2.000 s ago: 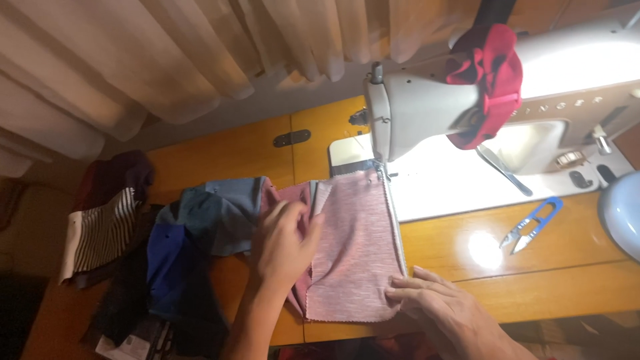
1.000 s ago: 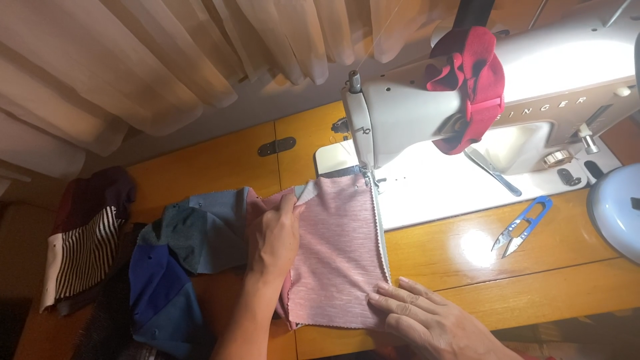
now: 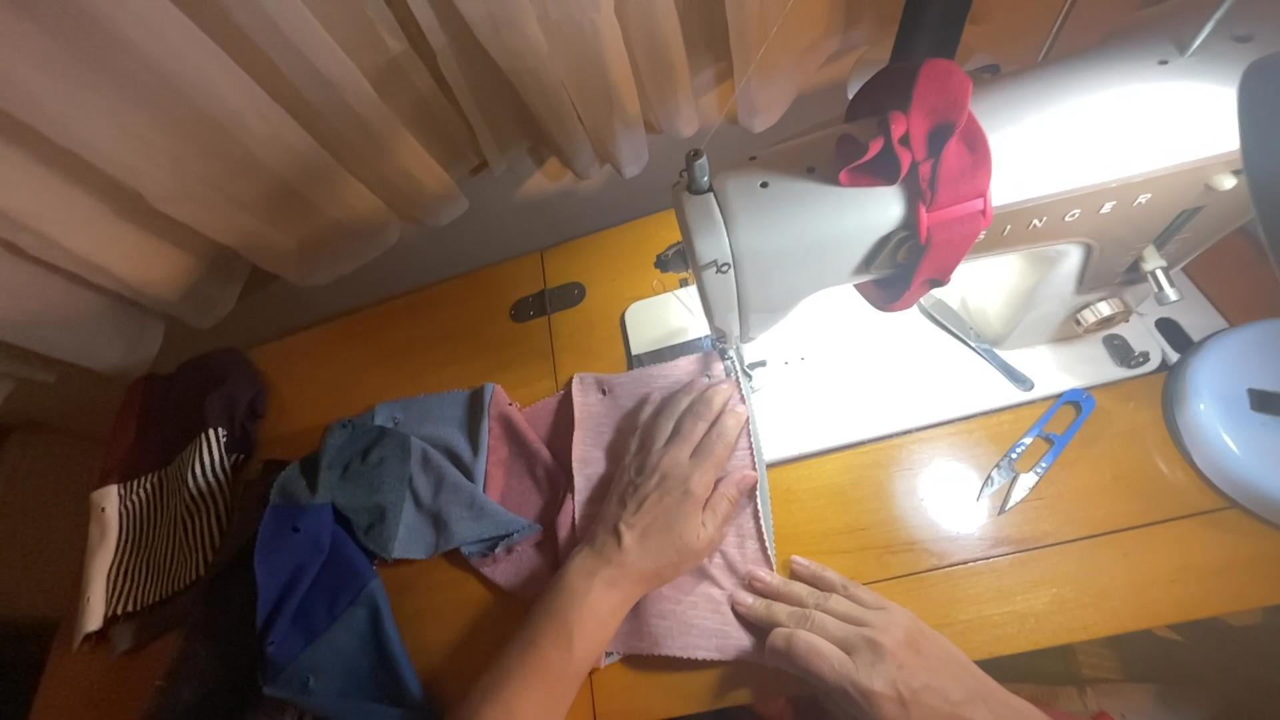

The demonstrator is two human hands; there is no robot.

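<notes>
Pink fabric with pinked edges (image 3: 640,610) lies on the wooden table, its upper right corner at the needle area of a Singer sewing machine (image 3: 790,240). Flat on the fabric, just below the needle area, rests my left hand (image 3: 675,490), holding nothing. My right hand (image 3: 840,625) touches the lower right corner with spread fingertips. A grey layer edges the pink along its right side. Joined patchwork in rose, grey-blue (image 3: 440,470) and bright blue (image 3: 305,550) trails leftward from the pink piece.
Blue-handled thread snips (image 3: 1040,450) lie right of the fabric. Tweezers (image 3: 975,345) rest on the machine bed. A red fabric band (image 3: 950,200) wraps the machine arm. Striped fabric (image 3: 165,530) lies far left, a pale blue rounded object (image 3: 1230,420) far right, and a curtain (image 3: 300,130) hangs behind.
My left hand has moved from the pink fabric's left edge onto its upper right part, near the machine's needle. My right hand stays by the lower right corner.
</notes>
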